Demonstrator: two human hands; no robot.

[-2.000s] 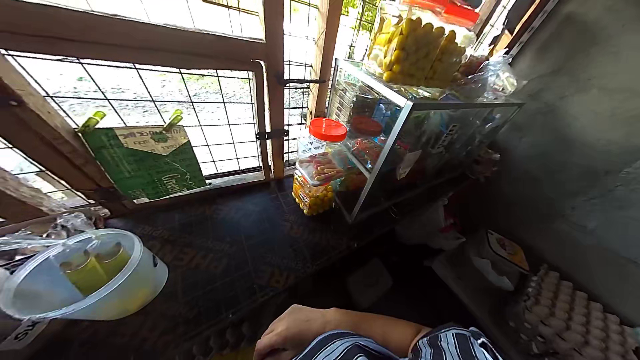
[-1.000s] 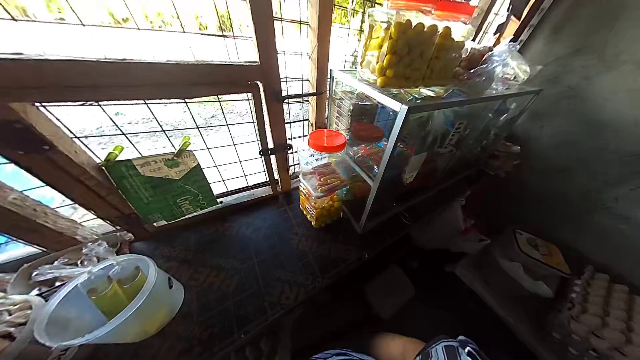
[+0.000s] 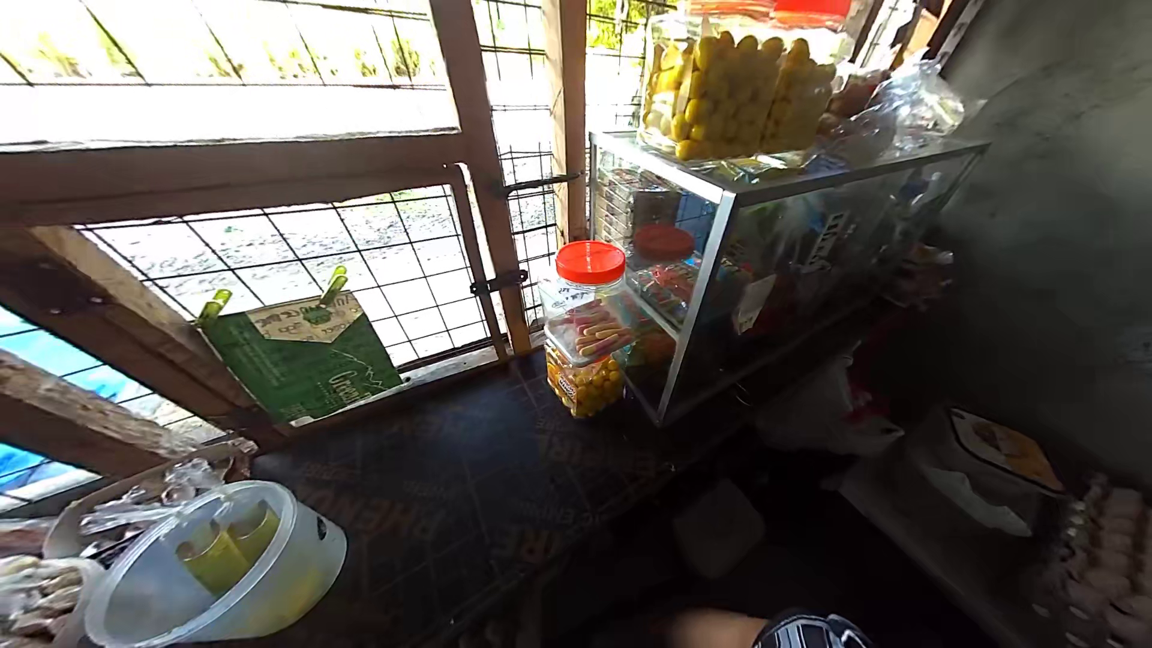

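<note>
Neither of my hands shows; only a blurred bit of bare skin and a striped cloth edge [image 3: 814,632] appear at the bottom. On the dark counter [image 3: 423,504], a translucent plastic tub [image 3: 306,558] with yellow-green cylindrical items inside stands at the lower left. A clear jar with a red lid [image 3: 590,263] holds wrapped sticks and rests on a container of yellow balls [image 3: 587,382]. Beside them is a metal-framed glass display case [image 3: 711,288] with packaged goods inside. A large jar of yellow-green balls [image 3: 733,94] stands on the case.
Wire mesh [image 3: 297,243] in a wooden frame [image 3: 234,171] borders the counter, with a green cardboard sign [image 3: 301,360] clipped to it. Egg trays [image 3: 1107,567] and a box [image 3: 990,459] lie at the lower right. Plastic bags [image 3: 918,99] lie atop the case.
A hand and forearm at the bottom two seconds ago have dropped out of view, leaving only a bit of skin and striped cloth. The view has shifted somewhat.
</note>
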